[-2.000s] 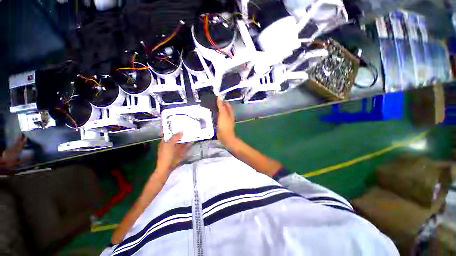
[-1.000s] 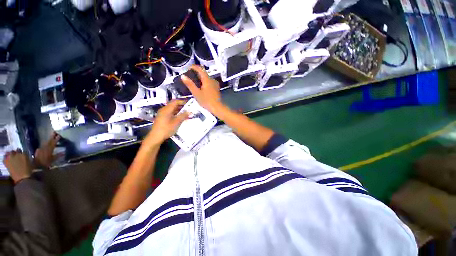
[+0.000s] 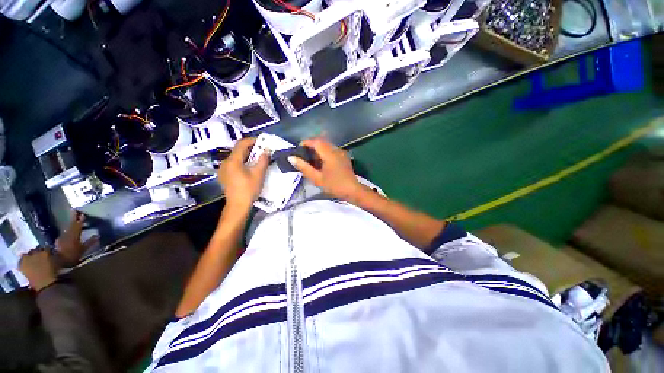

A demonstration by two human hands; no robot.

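A flat white cover [image 3: 275,186] is held near my body at the bench's front edge, slightly tilted. My left hand [image 3: 244,175] grips its left side. My right hand [image 3: 327,167] holds a small black pad [image 3: 295,157] against the cover's upper right part, with the thumb on the pad. The fingers hide part of both pieces.
White housings [image 3: 251,109] with black round interiors and thin red and orange wires line the bench [image 3: 378,131]. A brown box [image 3: 510,45] of small silvery parts is at the upper right. A white boxy device [image 3: 57,156] and another person's hands [image 3: 40,268] are at left. A blue stool [image 3: 619,69] stands right.
My right hand was over the row of housings a second ago; it is now back at the white cover, holding the black pad on it. The view has shifted, and the cover has turned in my left hand.
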